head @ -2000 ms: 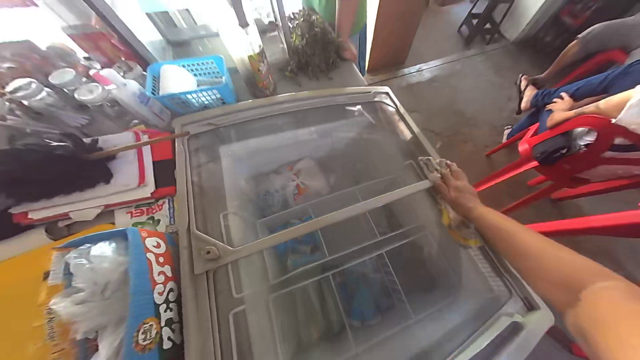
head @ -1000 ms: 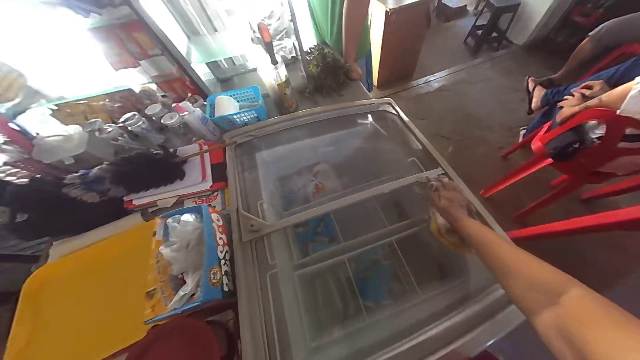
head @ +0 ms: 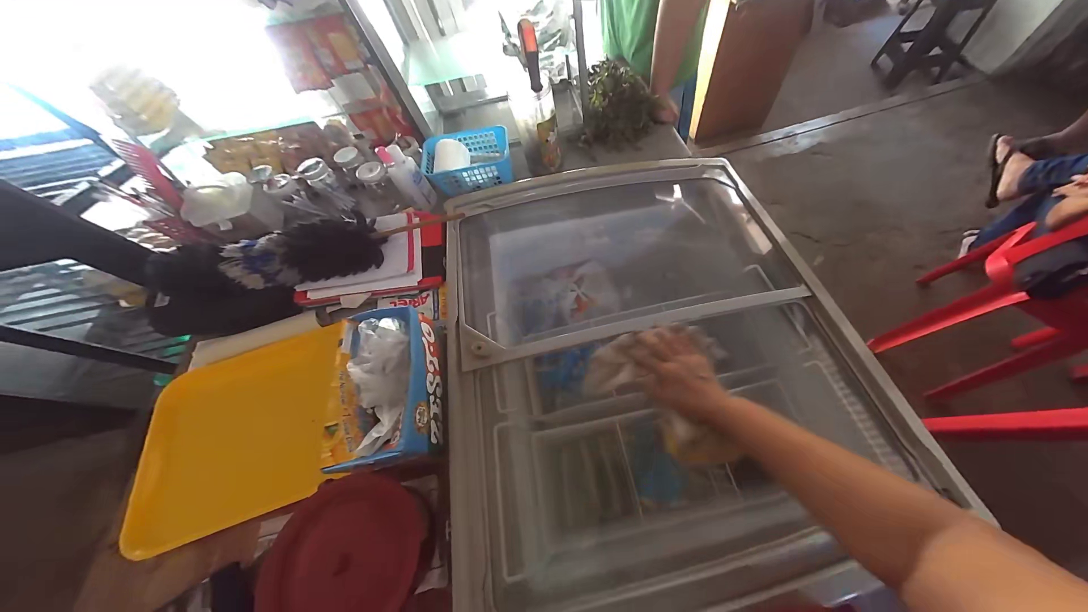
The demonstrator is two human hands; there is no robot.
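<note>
My right hand (head: pixel 680 374) presses a pale cloth (head: pixel 614 365) with its fingers spread on the front glass lid of a chest freezer (head: pixel 812 340). Cloth shows on both sides of the hand, and a yellowish part hangs below the wrist; the hand is blurred. The lid's cross bar lies just beyond the fingers. Through the glass, wire baskets and blue and white packages are visible inside the freezer. My left hand is out of view.
Left of the freezer are a yellow tray (head: pixel 238 433), a blue box with plastic bags (head: pixel 421 382), a dark red round lid (head: pixel 344 544) and a feather duster (head: pixel 323 251). Beyond stand a blue basket (head: pixel 476 174) and leafy greens (head: pixel 619 106) beside a person. Red chairs (head: pixel 1011 272) stand at right.
My right hand has moved left with the cloth, from the lid's right edge to the middle of the front glass. The view has shifted so that more of the left side shows.
</note>
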